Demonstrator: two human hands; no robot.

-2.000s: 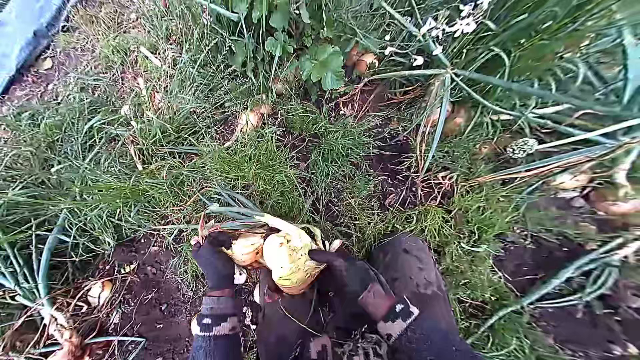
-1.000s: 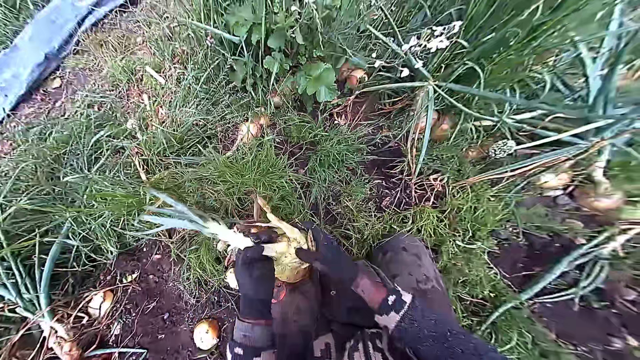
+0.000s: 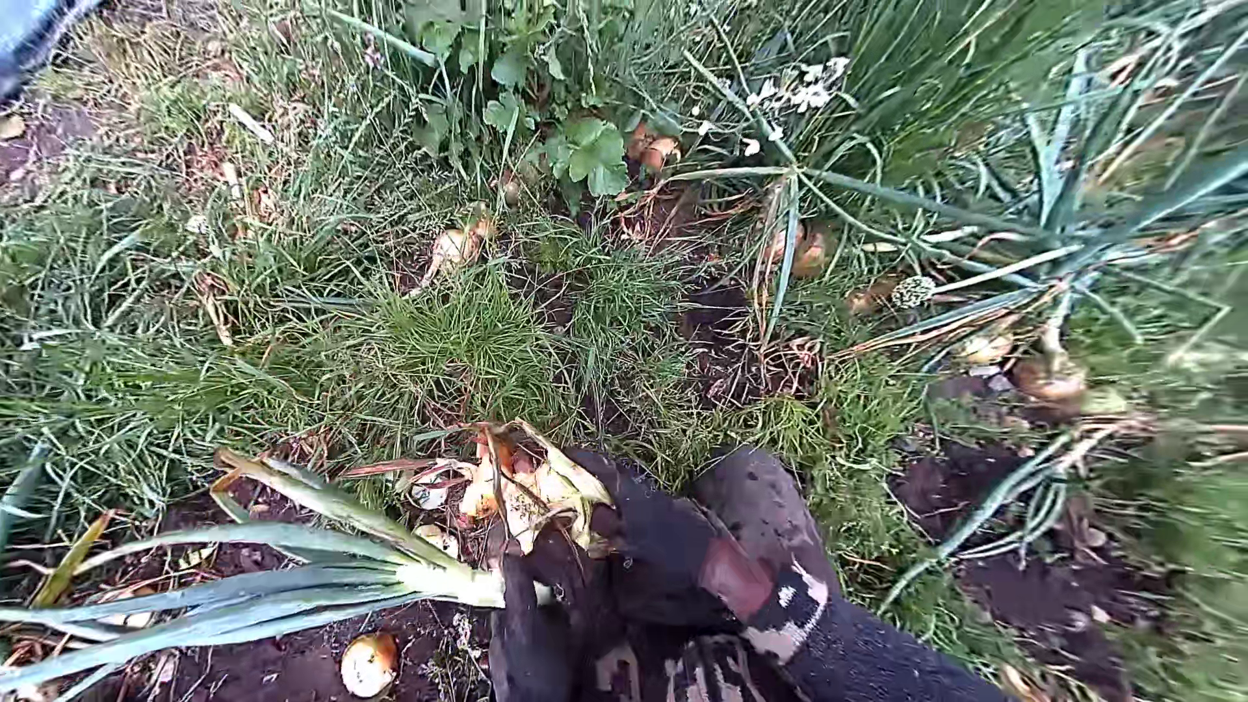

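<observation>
Both hands wear dark, soiled gloves and are close together at the lower middle. My left hand (image 3: 541, 604) is closed around the pale neck of an onion plant (image 3: 453, 582), whose long green leaves fan out to the left. My right hand (image 3: 653, 546) grips loose, yellowish onion skins and withered leaves (image 3: 546, 492) just above the left hand. The onion's bulb end is hidden by the gloves. A cut or peeled onion (image 3: 370, 665) lies on the soil left of my left hand.
Onions lie in the grass ahead, among them one bulb (image 3: 455, 250) and another at the right (image 3: 1048, 380). Fallen onion leaves (image 3: 1014, 487) cross the soil at right. A bluish sheet (image 3: 34, 34) shows at the top left corner. My knee (image 3: 760, 497) is beside the right hand.
The green leaves now spread farther left and lower, and torn skins have come into sight above the hands. Both hands have stayed close together over the lap.
</observation>
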